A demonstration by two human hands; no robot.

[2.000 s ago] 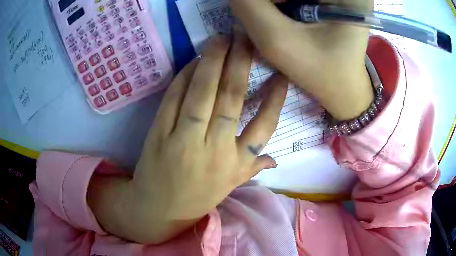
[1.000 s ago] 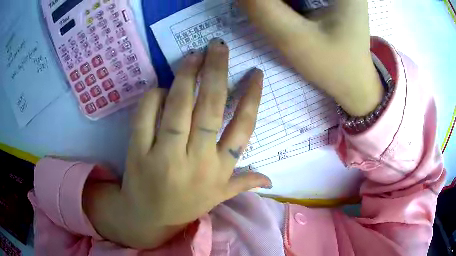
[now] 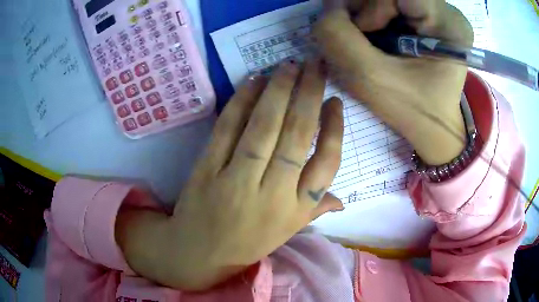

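The record form (image 3: 378, 141), a white sheet with a printed table, lies at an angle in front of me. My left hand (image 3: 254, 165) lies flat on its left part, fingers slightly spread, holding nothing. My right hand (image 3: 408, 76) is over the upper part of the form, its fingertips near the top edge of the picture. It holds a gel pen (image 3: 437, 49) with a black grip and clear barrel, which points out to the right. The pen's tip is hidden by the hand. My hands cover much of the table on the form.
A pink calculator (image 3: 148, 71) lies left of the form. Note paper (image 3: 53, 71) with handwriting is at the far left. A blue file folder (image 3: 221, 65) shows under the form's left edge. Yellow tape (image 3: 384, 251) runs along the near edge. A dark printed item is at the lower left.
The calculator, folder and form shift in the picture. The right hand has moved over the form with the pen, whose barrel shows clearly again. The left hand stays on the sheet, its fingers closer together.
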